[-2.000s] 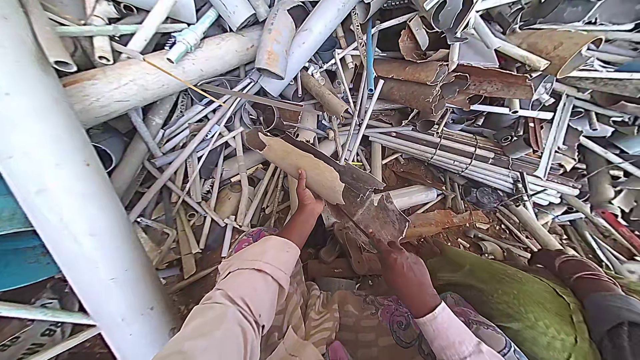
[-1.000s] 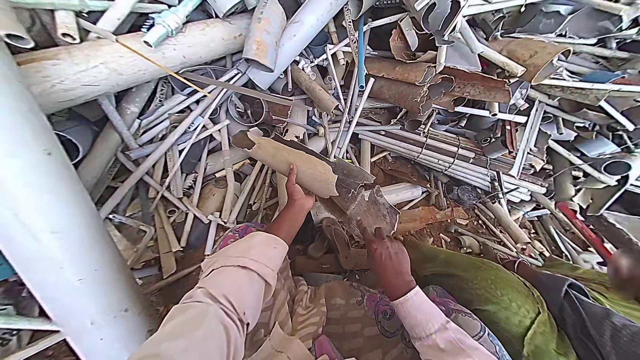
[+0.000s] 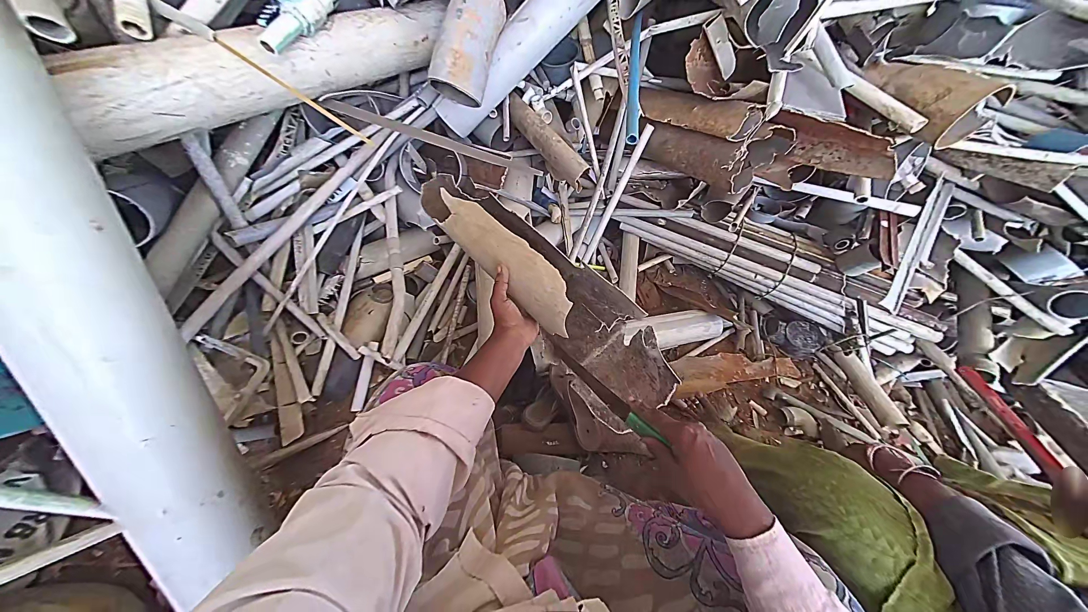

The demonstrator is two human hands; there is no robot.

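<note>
A broken length of plastic pipe (image 3: 506, 255), tan outside and dark inside with jagged edges, lies slanted before me. My left hand (image 3: 508, 319) grips its lower left side, thumb up on the tan surface. In my right hand (image 3: 684, 455) is a tool with a green handle (image 3: 646, 427) and a long dark blade (image 3: 595, 378). The blade lies along the underside of the broken pipe's right part; whether it touches is hard to tell. Under the pipe another curved brown fragment (image 3: 595, 416) shows near my lap.
Scrap pipes surround me. A thick white pipe (image 3: 110, 340) rises at left, and a thick pale pipe (image 3: 255, 72) lies across the back. Tied thin pipes (image 3: 765, 280) lie at right. Another person's banded wrist (image 3: 901, 466) and a red bar (image 3: 1007, 421) are at lower right.
My right hand has moved down and right from the broken pipe's edge, and the green handle now shows. My left hand still holds the pipe.
</note>
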